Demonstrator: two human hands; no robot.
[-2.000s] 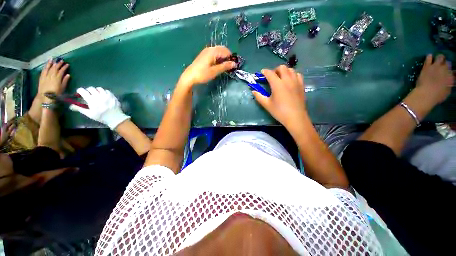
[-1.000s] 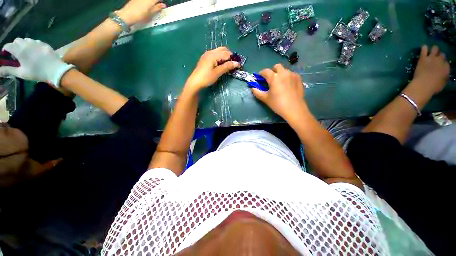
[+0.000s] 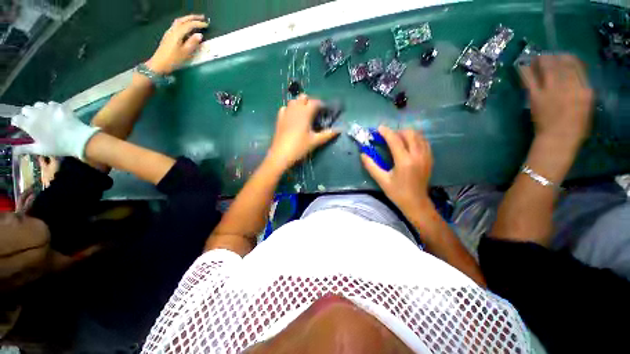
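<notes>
My left hand holds a small dark circuit board between thumb and fingers; the board is blurred. My right hand holds blue-handled cutters, their silver jaws pointing at the board but apart from it. A small dark round component lies just above my left hand. Several circuit boards lie on the bench beyond my hands, with a greener board behind them. More dark round components lie among the boards.
Green bench with a pale rail behind. One board lies to the left. A neighbour's bare hand and white glove are at left. Another person's blurred hand is over a board at right.
The cutters have come away from the board, and both hands are slightly lower. A dark component now lies above my left hand and a board at left. The right neighbour's hand moved to a board.
</notes>
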